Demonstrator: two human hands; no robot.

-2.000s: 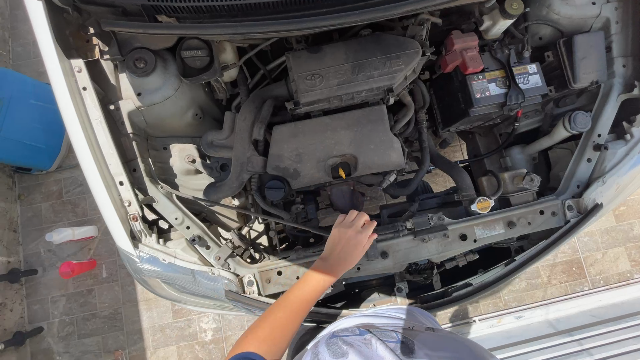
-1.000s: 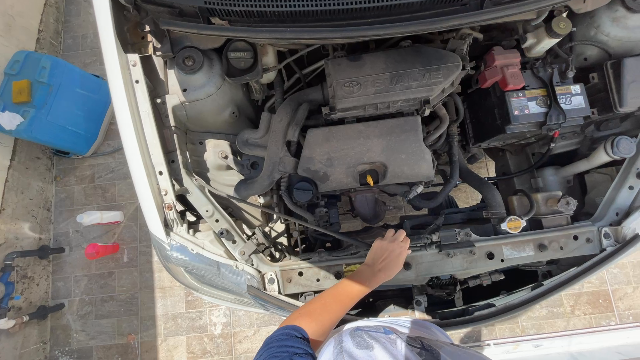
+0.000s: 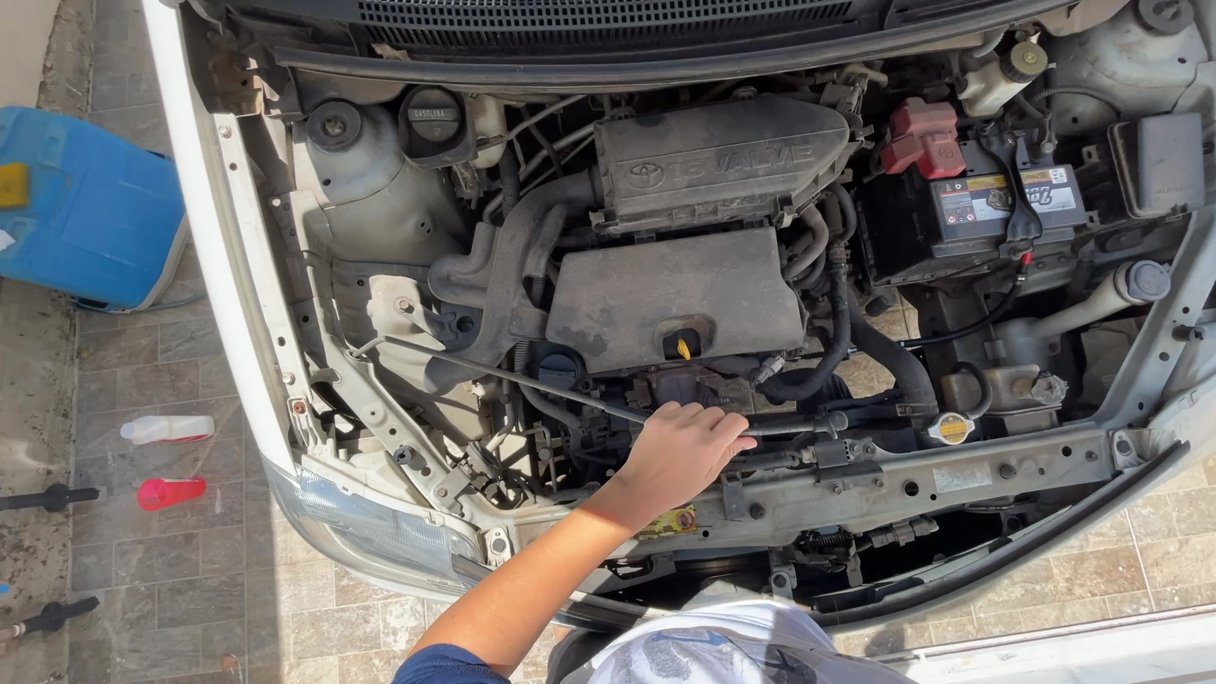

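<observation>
My left hand (image 3: pixel 681 451) is closed around the hood prop rod (image 3: pixel 513 378), palm down, above the front crossmember of the engine bay. The thin metal rod runs from its bend at the left inner fender to my fingers. A thicker dark part of it (image 3: pixel 793 427) shows on the right of my hand. Just behind my hand are the yellow dipstick handle (image 3: pixel 683 349) and the grey plastic engine cover (image 3: pixel 679 294). My right hand is out of view.
The battery (image 3: pixel 988 204) with its red terminal cover (image 3: pixel 921 138) sits at the right rear, the radiator cap (image 3: pixel 951 428) at the right front. On the paving at left lie a blue container (image 3: pixel 90 214), a white bottle (image 3: pixel 168 429) and a red object (image 3: pixel 171 493).
My left hand has closed around the prop rod; two seconds ago it was near the dipstick, then at the front crossmember. The view has shifted and come closer to the engine.
</observation>
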